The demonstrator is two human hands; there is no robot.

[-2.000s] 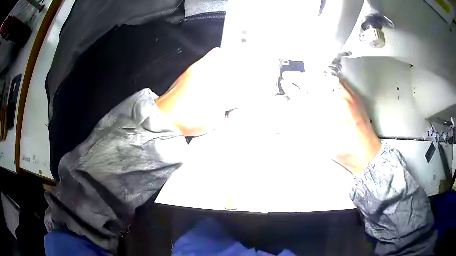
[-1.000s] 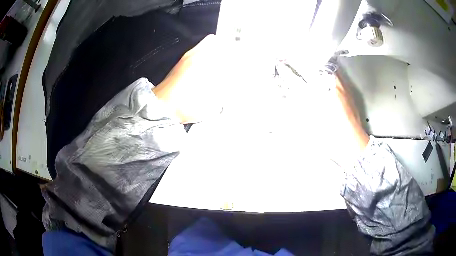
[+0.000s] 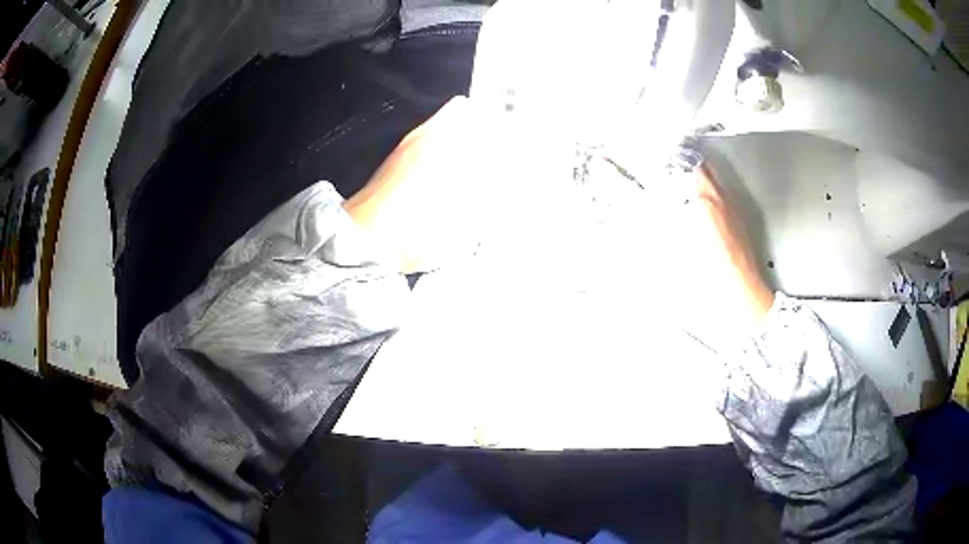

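A large dark garment body (image 3: 266, 128) with a greyer wrong side lies to the left and under my left forearm. My left hand (image 3: 425, 191) is at the garment's right edge, its fingers lost in white glare. My right hand (image 3: 728, 239) is right of the needle area, also washed out. Small dark bits of metal or cloth (image 3: 582, 165) show between the hands; I cannot tell what they are. Whether either hand grips anything is hidden by the glare.
The white machine head (image 3: 850, 85) fills the top right, with a round metal knob (image 3: 761, 94) on it. Metal fittings (image 3: 922, 285) stand at the right edge. The brown table edge (image 3: 66, 170) runs down the left, with dark slim tools (image 3: 34, 223) beyond it.
The small dark block between the hands, seen two seconds ago, no longer shows. My right hand and sleeve have shifted slightly left. Faint lines now show on the dark cloth.
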